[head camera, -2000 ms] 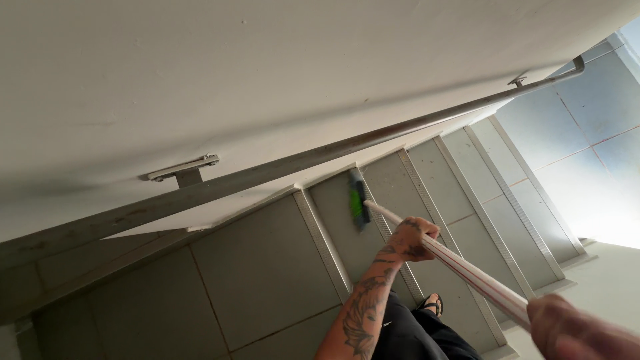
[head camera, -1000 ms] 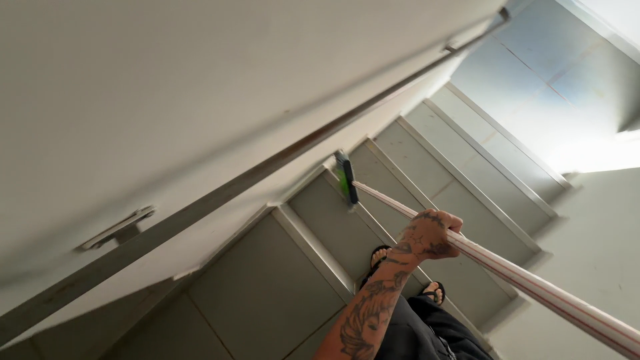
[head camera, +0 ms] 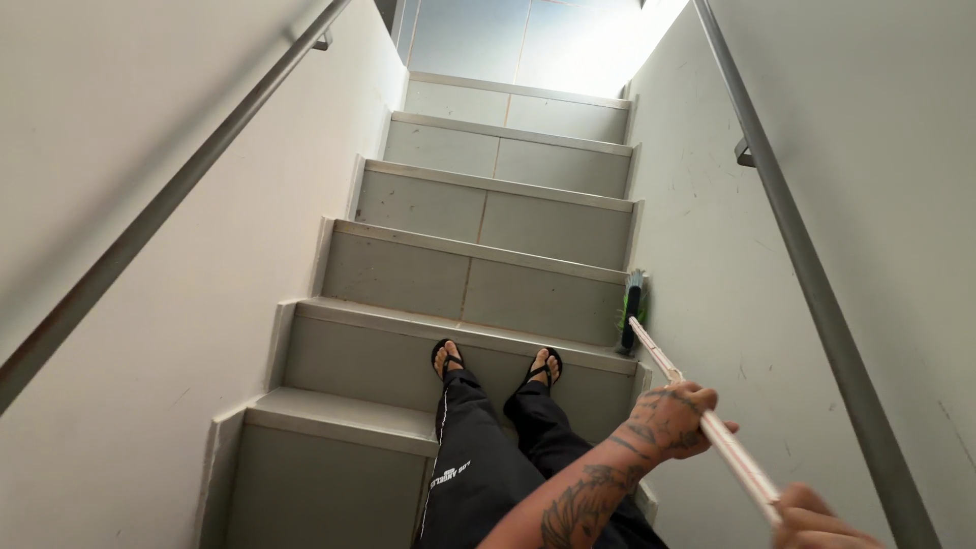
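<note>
My left hand [head camera: 672, 422], on a tattooed forearm, is closed around the striped pole [head camera: 740, 456] of a broom. Lower right, my right hand [head camera: 820, 522] grips the same pole nearer its upper end; it is blurred and partly cut off by the frame edge. The broom head [head camera: 631, 313], dark with green and grey bristles, lies at the right end of a tiled stair step [head camera: 549, 301], against the right wall. My feet in black flip-flops stand one step nearer than the broom head.
Grey tiled stairs with light nosings [head camera: 488, 248] lead down to a bright tiled floor [head camera: 473, 38]. Metal handrails run along the left wall [head camera: 175, 175] and the right wall [head camera: 793, 252]. Dark trousers cover my legs [head camera: 488, 465]. Scuff marks show on the right wall.
The broom head has gone from the left-wall side of the stairs to the right wall. Both my hands show again; one second ago only the left did. The view has turned strongly.
</note>
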